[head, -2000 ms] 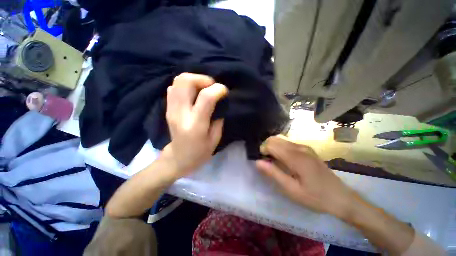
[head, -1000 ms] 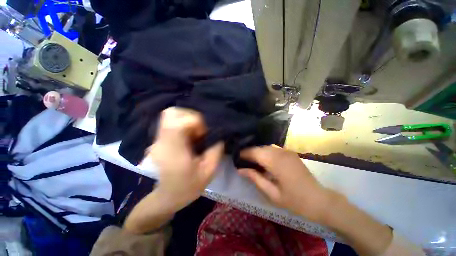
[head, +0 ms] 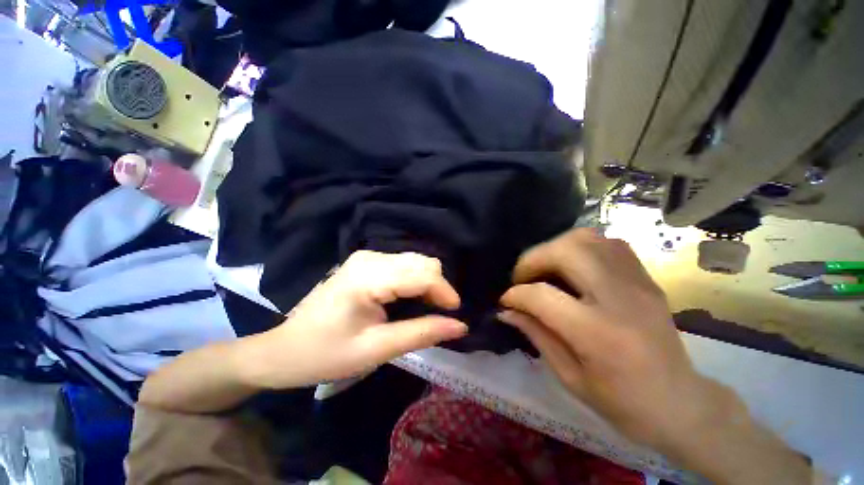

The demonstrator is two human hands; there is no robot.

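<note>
A black garment piece [head: 407,104] lies heaped on the white table, left of the sewing machine's needle area. My left hand [head: 369,308] holds the near part of the cloth between thumb and fingers. My right hand [head: 606,332] pinches the same cloth just to the right, close to the table's front edge. The fingertips of both hands are a short way apart. The black folds hide what exactly lies between the fingers. The sewing machine head [head: 701,104] stands right of the cloth, its needle area lit.
Green-handled thread snips [head: 819,280] lie on the machine bed [head: 796,313] at the right. A pink thread cone [head: 169,180] and a cream machine part with a round vent [head: 156,95] stand at the left. Grey-white panels with black stripes [head: 142,275] hang at the left.
Both hands now pinch the near edge of the cloth with fingertips facing each other; my left hand has come lower than two seconds ago. The cloth's folds have shifted. The view has also moved.
</note>
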